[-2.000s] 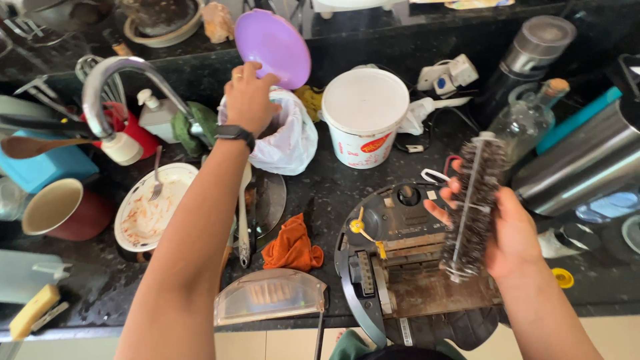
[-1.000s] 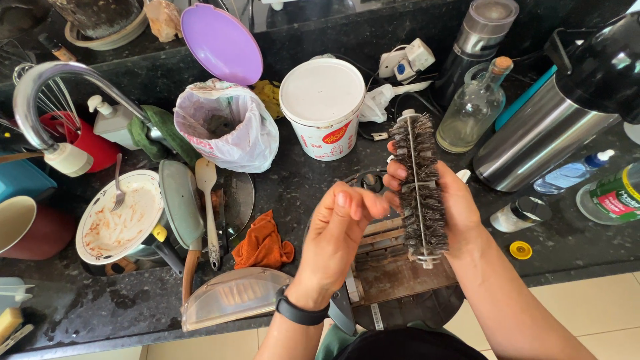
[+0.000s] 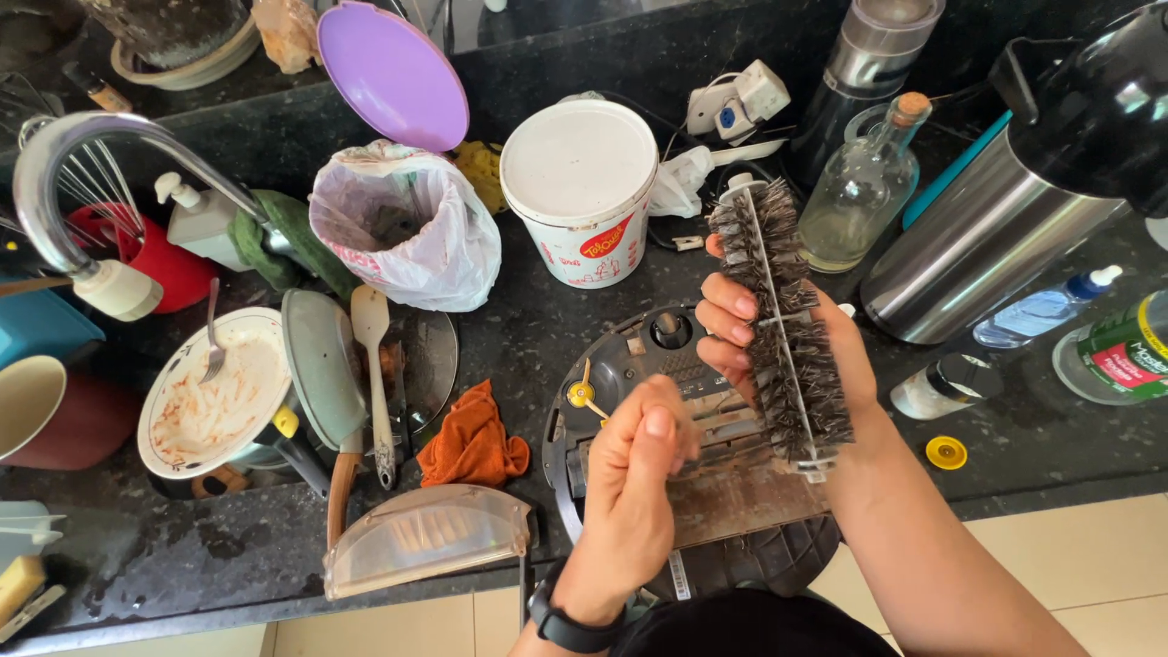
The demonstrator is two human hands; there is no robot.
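My right hand (image 3: pixel 821 356) holds a dark bristle roller brush (image 3: pixel 776 319) upright, its fingers wrapped around it from behind. Just left of the brush, my left hand (image 3: pixel 639 484) is raised with its fingers curled together, slightly blurred; whether a small bit is pinched in it cannot be told. Beneath both hands lies an overturned robot vacuum (image 3: pixel 630 356), with a yellow side brush (image 3: pixel 581 393) and a dusty, brownish open bay, partly hidden. A bin lined with a white plastic bag (image 3: pixel 411 246) stands with its purple lid (image 3: pixel 394 78) raised, grey matter inside.
A white lidded tub (image 3: pixel 579 173) stands behind the vacuum. Leftward are an orange cloth (image 3: pixel 474 438), a clear plastic cover (image 3: pixel 429 538), a wooden spoon (image 3: pixel 370 328), a dirty plate (image 3: pixel 219 392) and a faucet (image 3: pixel 146 137). Rightward are a corked glass bottle (image 3: pixel 862 182), a steel thermos (image 3: pixel 985 237) and a yellow cap (image 3: pixel 946 453).
My left hand has moved from the lined bin to beside the roller brush, and its fingers have curled in. The right hand still holds the brush.
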